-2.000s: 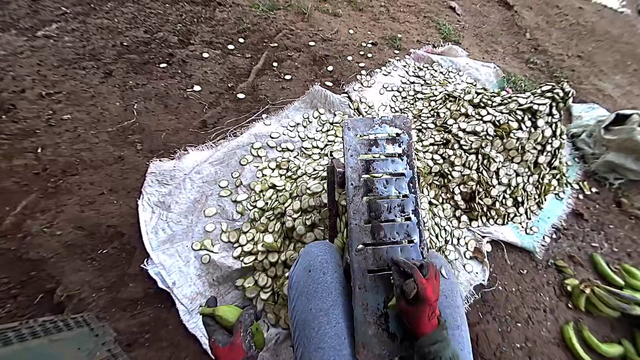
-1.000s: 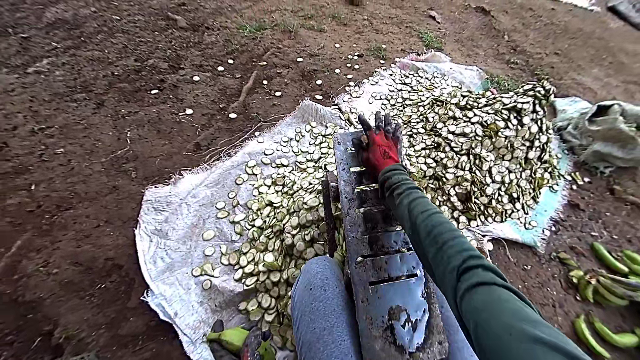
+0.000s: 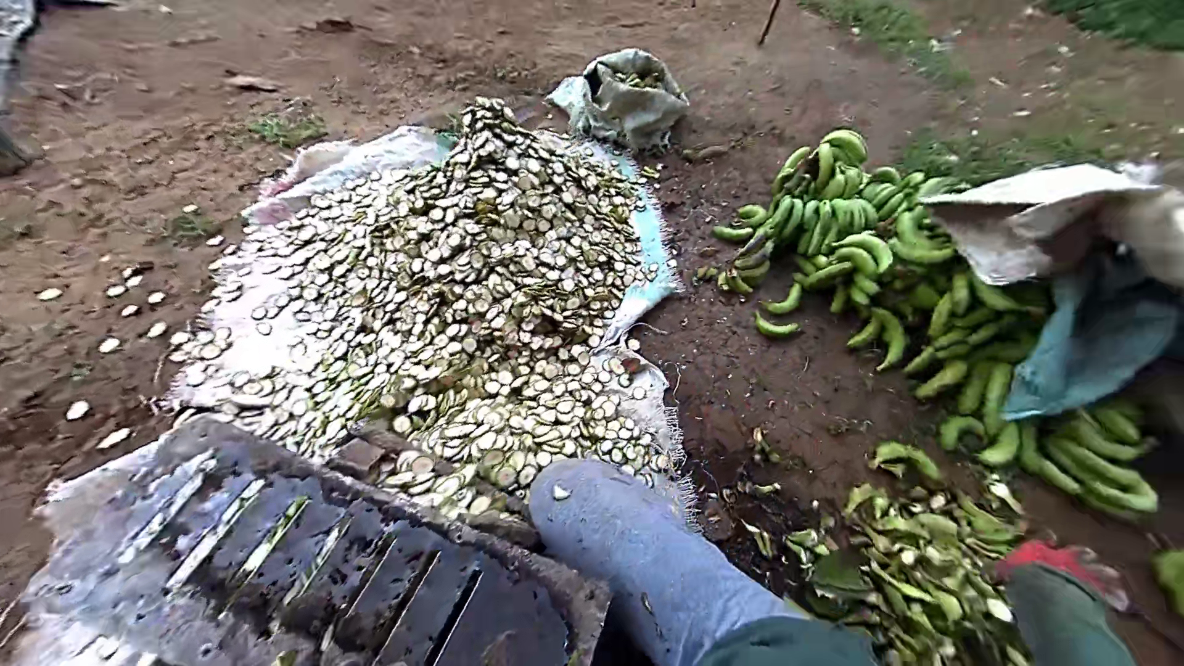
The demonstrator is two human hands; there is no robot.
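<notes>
My right hand [image 3: 1064,566], in a red glove, is at the lower right beside a pile of green peels and scraps [image 3: 925,564]; its fingers are blurred and partly hidden by the sleeve. My left hand is not visible. A metal slicer board with several slots [image 3: 370,564] fills the lower left, next to my knee in blue trousers [image 3: 629,555]. Beyond it, a large heap of round green-rimmed slices [image 3: 481,250] covers a white woven sheet [image 3: 250,342].
Bunches of green bananas or plantains [image 3: 832,217] lie on the bare soil at the right, partly under a white and blue sack [image 3: 1091,314]. An open sack with contents [image 3: 624,100] stands behind the heap. Loose slices [image 3: 79,410] dot the ground at left.
My right hand has left the top of the slicer board and moved right, beside the peels. The left hand, seen earlier with a green fruit, has gone out of view. The view has swung right.
</notes>
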